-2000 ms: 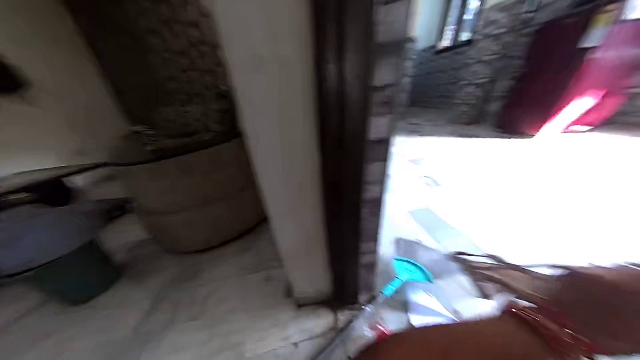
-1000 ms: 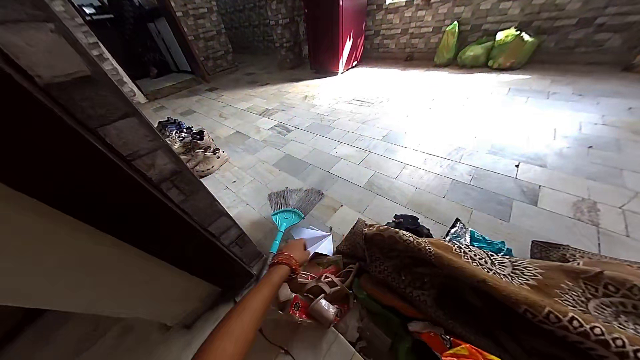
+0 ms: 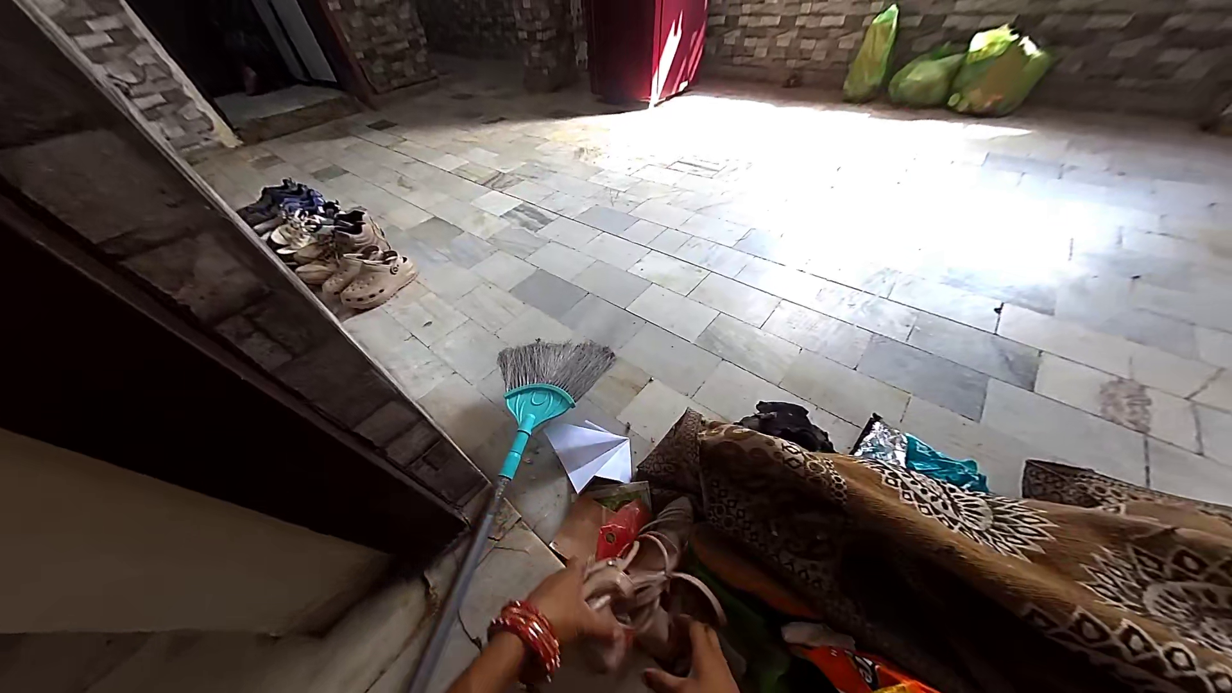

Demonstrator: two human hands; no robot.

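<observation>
My left hand (image 3: pixel 577 611), with red bangles at the wrist, is at the left side of a pair of strappy sandals (image 3: pixel 645 582), its fingers on their straps. Close to their lower right is my right hand (image 3: pixel 698 664), partly cut off by the bottom edge; whether it grips them is unclear. A red packet (image 3: pixel 624 529) lies just beyond the sandals. Farther up is a folded white paper (image 3: pixel 589 454) on the floor. To its left, a broom with a turquoise head (image 3: pixel 537 404) lies with its grey handle pointing toward me.
A brown patterned blanket (image 3: pixel 866 520) covers the right foreground, with a turquoise packet (image 3: pixel 943 467) behind it. Several shoes (image 3: pixel 337 245) stand beyond the door frame (image 3: pixel 241 318) at left. Green bags (image 3: pixel 996 72) rest by the far brick wall, right of a red cabinet-like object (image 3: pixel 647 48).
My left hand has moved from the white paper down to the sandals. My right hand has come into view beside them. The view swung from the doorway to the tiled floor earlier.
</observation>
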